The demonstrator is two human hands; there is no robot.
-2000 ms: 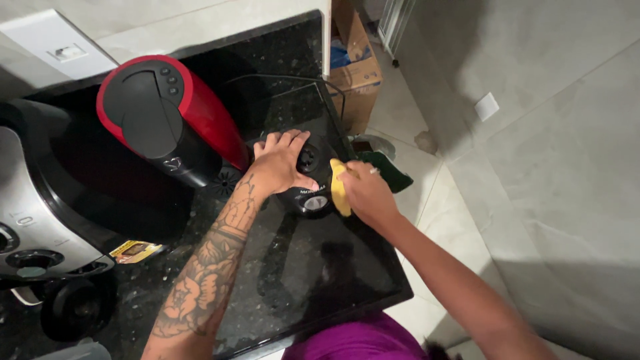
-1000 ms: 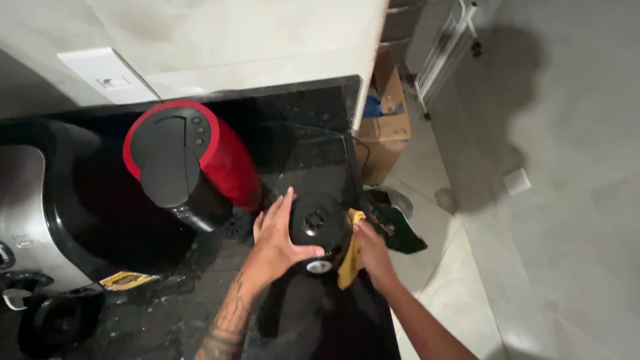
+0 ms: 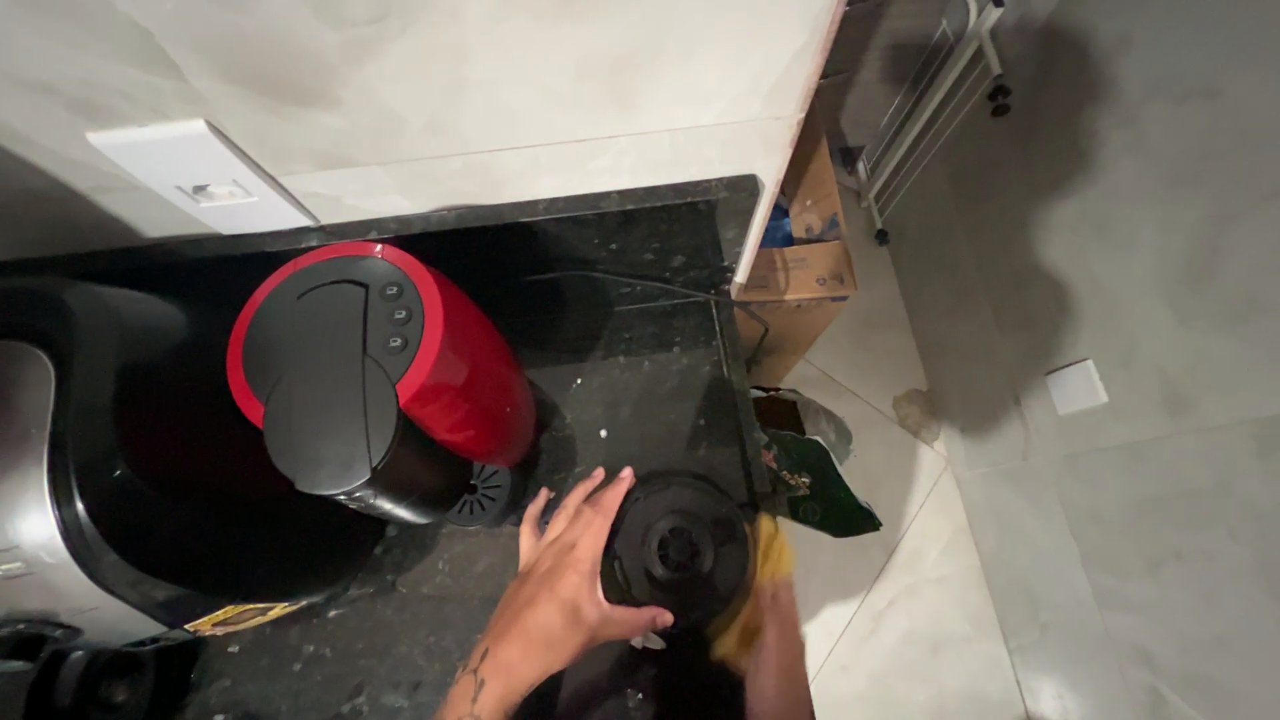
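Observation:
A round black appliance base (image 3: 680, 550) with a raised central coupling stands on the dark stone counter (image 3: 640, 400). My left hand (image 3: 570, 580) is spread around its left side, the thumb across its near edge. On its right side my right hand (image 3: 778, 650), blurred, holds a yellow cloth (image 3: 765, 580) against or close beside the base. The fingers of that hand are mostly hidden. To the left of the base is a red and black capsule coffee machine (image 3: 460, 360) with a round drip tray (image 3: 482, 495).
A black and silver appliance (image 3: 200, 480), probably an air fryer, stands at far left. Behind the counter, the wall bears a white socket plate (image 3: 205, 180). Past the right edge are a cardboard box (image 3: 795, 275), a green bag (image 3: 820, 490) and a white metal rack (image 3: 925, 110).
The view has shifted markedly. My right hand and the yellow cloth remain at the base's right side, now lower along it than one second ago. My left hand still steadies the base.

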